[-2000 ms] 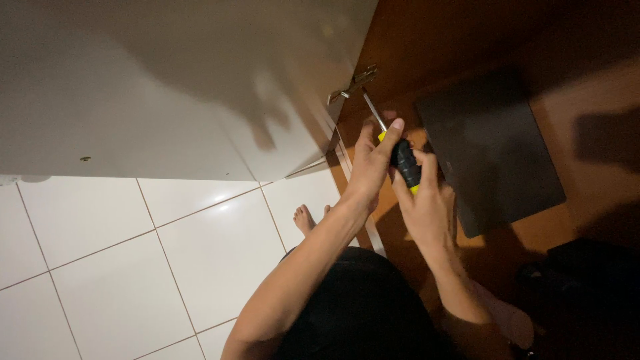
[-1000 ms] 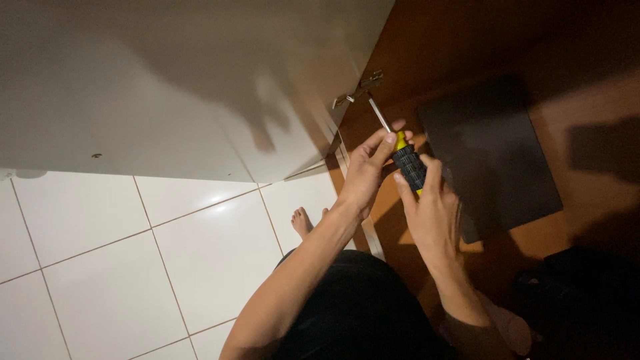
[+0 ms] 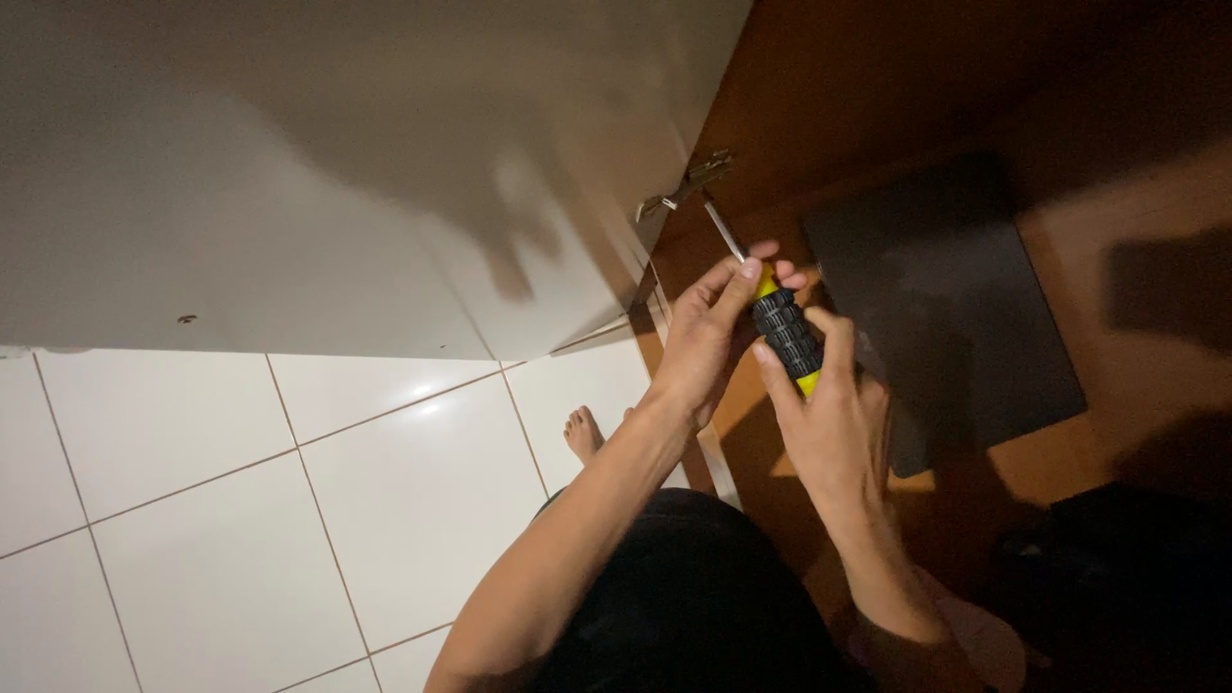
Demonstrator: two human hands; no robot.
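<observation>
A screwdriver (image 3: 787, 332) with a black ribbed grip and yellow ends points up and left toward a metal cabinet hinge (image 3: 695, 183). My left hand (image 3: 714, 322) holds the front of the handle, where it meets the shaft, between thumb and fingers. Around the rear of the handle are the thumb and fingers of my right hand (image 3: 833, 414). The tip is close to the hinge; whether it touches a screw I cannot tell. The hinge joins the edge of a pale cabinet door (image 3: 385, 192) to the brown wooden cabinet wall (image 3: 847, 87).
A dark flat rectangular object (image 3: 953, 318) lies on the brown cabinet surface right of my hands. Dark items (image 3: 1136, 558) sit in shadow at the lower right. Below the door are white floor tiles (image 3: 414, 481) and a bare foot (image 3: 582, 433).
The screwdriver remains in both hands, near the hinge. Its handle has turned a little, and the fingers have shifted slightly on it.
</observation>
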